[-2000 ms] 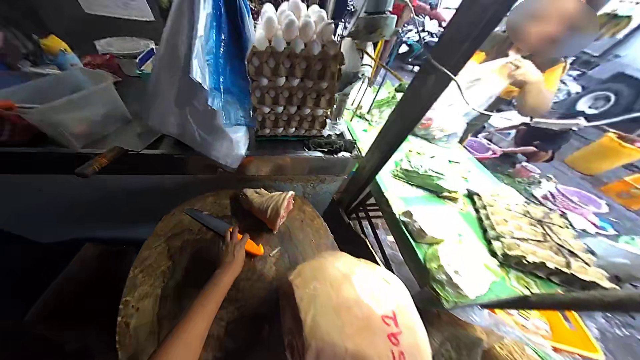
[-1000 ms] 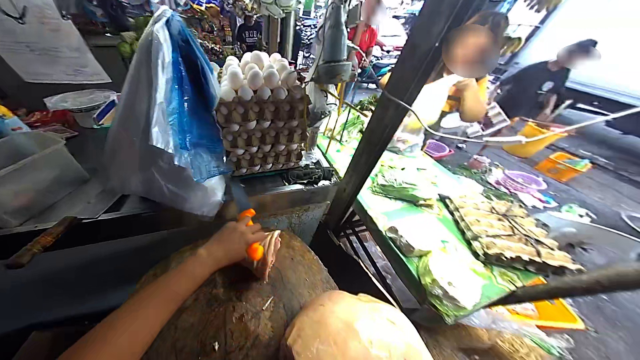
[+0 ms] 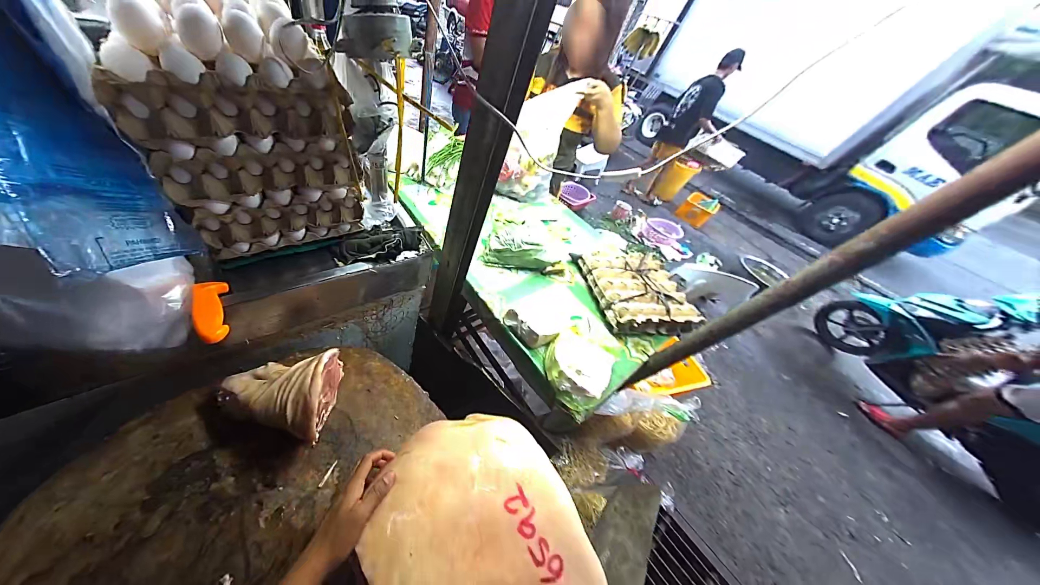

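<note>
My left hand [image 3: 355, 505] reaches in from the bottom edge, empty, and its fingers touch the left side of a large skin-on piece of meat [image 3: 475, 508] with red writing. My right hand is not in view. A smaller cut piece of skin-on meat [image 3: 286, 392] lies on the round wooden chopping block [image 3: 382, 398], beyond my hand, its cut face turned right. An orange knife handle [image 3: 210, 313] stands up at the counter edge behind the block; its blade cannot be seen.
Trays of eggs [image 3: 244, 154] and a blue plastic bag [image 3: 65, 154] stand behind the block. A metal post [image 3: 487, 154] rises beside a green table [image 3: 487, 284] with vegetables. A slanting pole [image 3: 812, 276] crosses at right. People, a motorcycle [image 3: 886, 325] and a truck are beyond.
My left hand has let go of the orange-handled knife and moved from the small cut piece to the large piece of meat. The knife is now at the counter edge. The view has swung right.
</note>
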